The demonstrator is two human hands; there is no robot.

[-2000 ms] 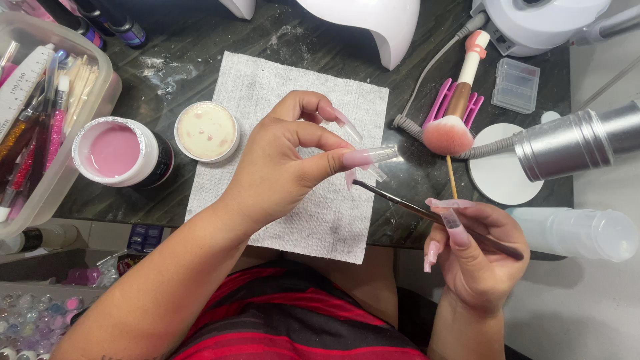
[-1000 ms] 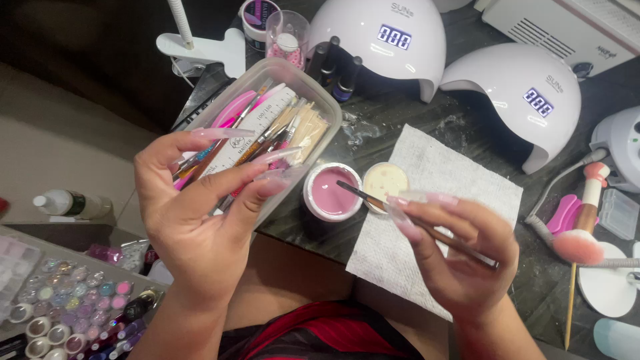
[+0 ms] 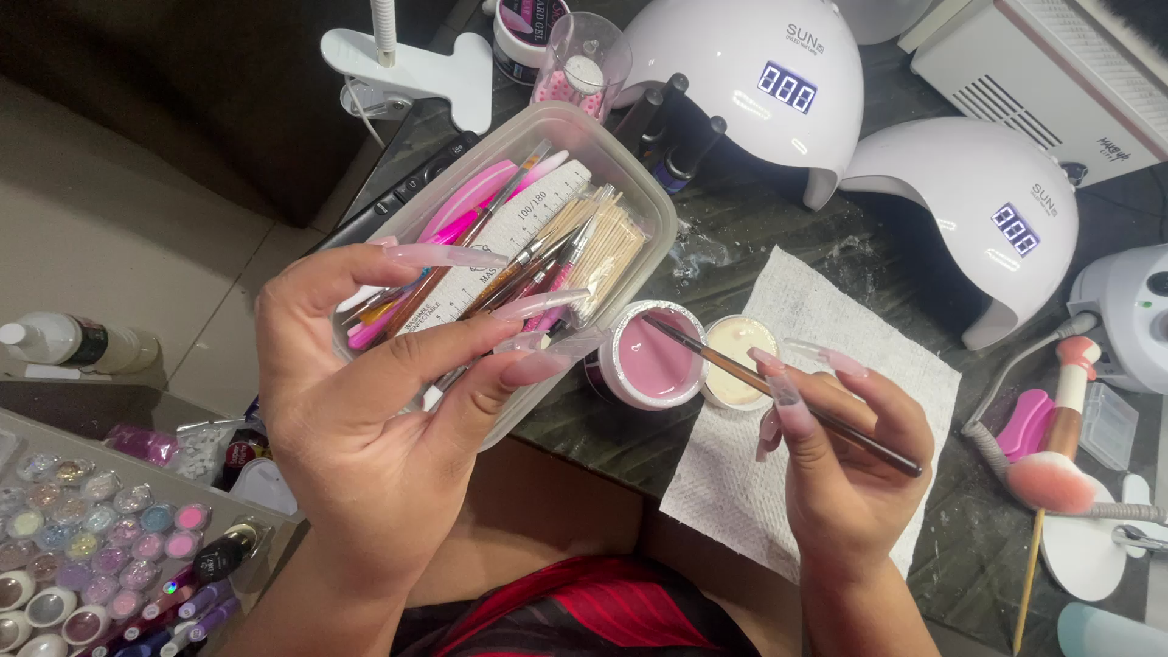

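My right hand [image 3: 839, 429] grips a thin nail brush [image 3: 821, 415] with a dark handle, its tip at the far rim of an open jar of pink gel [image 3: 655, 360]. Long clear and pink nail extensions show on both hands. My left hand [image 3: 392, 392] is raised with its fingers apart, holding nothing that I can see, in front of a clear plastic box [image 3: 652, 196] of brushes, files and wooden sticks. Touching the jar's right side is a round lid with a cream inside [image 3: 737, 351], partly on a white paper towel [image 3: 730, 465].
Two white nail lamps [image 3: 748, 55] [image 3: 967, 192] stand at the back, with dark polish bottles [image 3: 689, 155] beside the left one. A fluffy pink brush [image 3: 1049, 479] and a nail drill machine [image 3: 1127, 315] are at right. Small glitter pots [image 3: 119, 547] fill a drawer at lower left.
The right hand's brush has gone from beside the left hand's nails, two seconds ago, to the pink gel jar. The left hand is now by the plastic box. The view has swung left.
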